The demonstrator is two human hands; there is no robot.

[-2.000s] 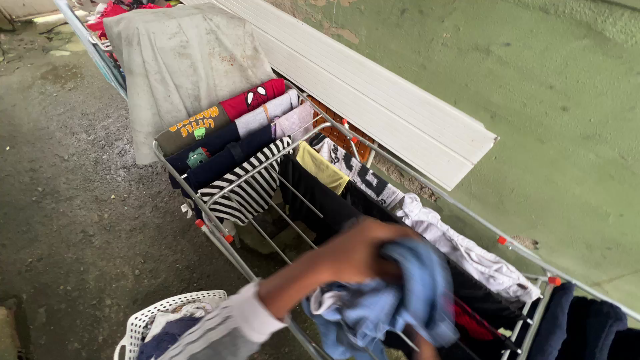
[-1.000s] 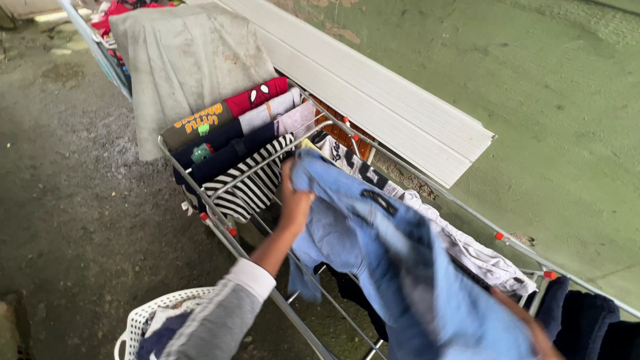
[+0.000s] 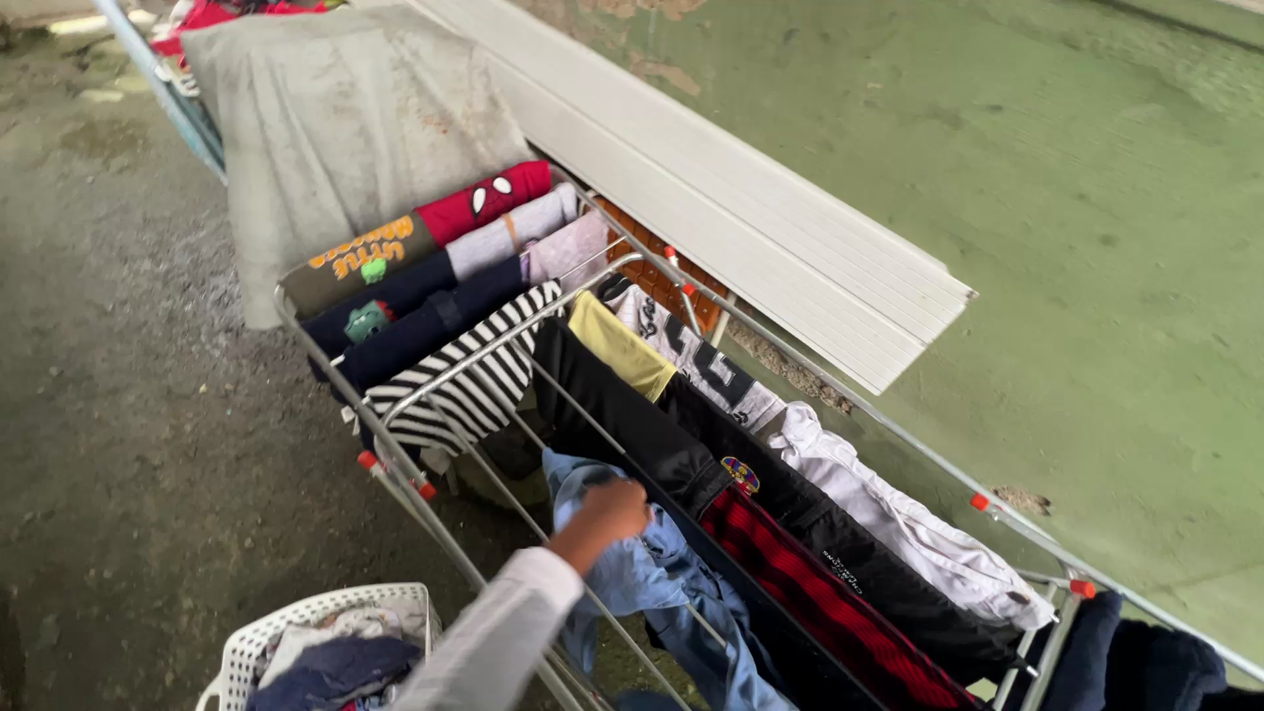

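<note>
My left hand (image 3: 607,515), in a light grey sleeve with a white cuff, is closed on the upper part of a light blue denim garment (image 3: 642,573). The denim lies bunched over the thin rods of a metal drying rack (image 3: 449,370), its lower part running toward the bottom edge. My right hand is out of the view. Just right of the denim hang black trousers (image 3: 632,434) and a red and black striped garment (image 3: 790,573). A black-and-white striped garment (image 3: 474,375) hangs beyond my hand.
A white perforated basket (image 3: 237,642) holds clothes at the lower left. White garments (image 3: 889,513) hang along the wall side. A grey cloth (image 3: 346,118) covers something behind the rack. A white ribbed panel (image 3: 731,207) leans by the green wall (image 3: 1037,247). Dark blue items (image 3: 1136,662) hang at lower right.
The denim, spread between both hands a second ago, is now lower and bunched on the rods. My left hand has moved down with it, and my right hand has left the view.
</note>
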